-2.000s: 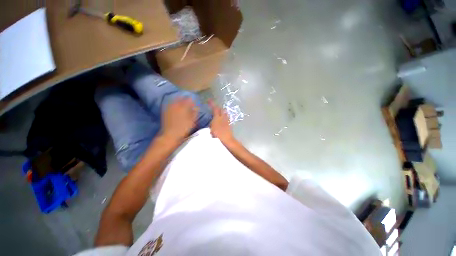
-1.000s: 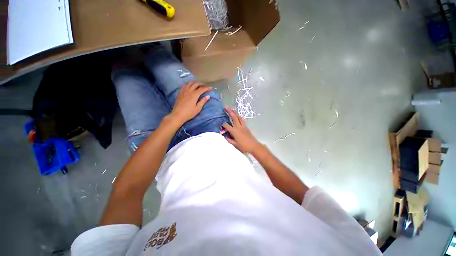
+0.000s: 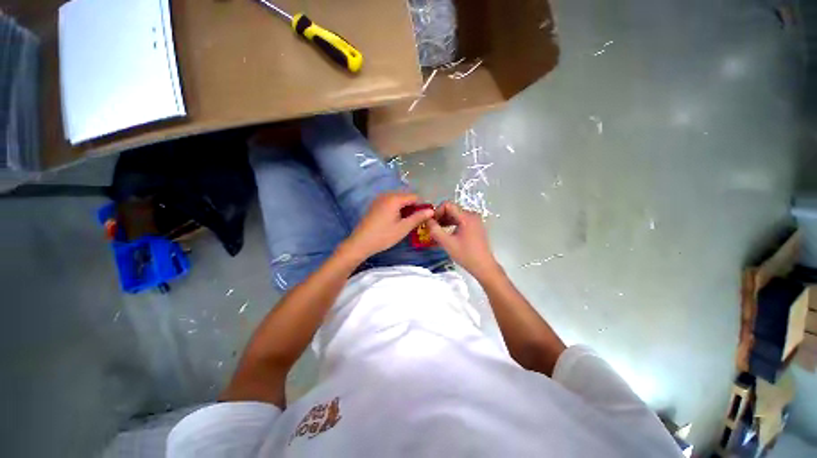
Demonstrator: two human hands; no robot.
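A small red item with yellow on it (image 3: 422, 234) is held between my two hands above my lap; it looks like a small packet, but its exact kind cannot be told. My left hand (image 3: 385, 224) grips it from the left, its fingers partly covering it. My right hand (image 3: 463, 236) pinches it from the right with thumb and fingers. The yellow-and-black handled tool (image 3: 328, 42) lies on the brown table (image 3: 242, 89), its shaft cut off by the top edge. A low white-topped panel pile (image 3: 121, 72) lies left of it.
An open cardboard box (image 3: 439, 112) with tangled whitish offcuts (image 3: 434, 34) stands at the table's right edge. Thin white strips (image 3: 472, 192) lie on the grey floor. A blue bin (image 3: 150, 264) is below left. A layered stack (image 3: 18, 98) stands far left. Boxes are at far right.
My hands were at my lap and hip with no item visible; they have come together and now hold the red item. The view has shifted, so table and box appear farther right.
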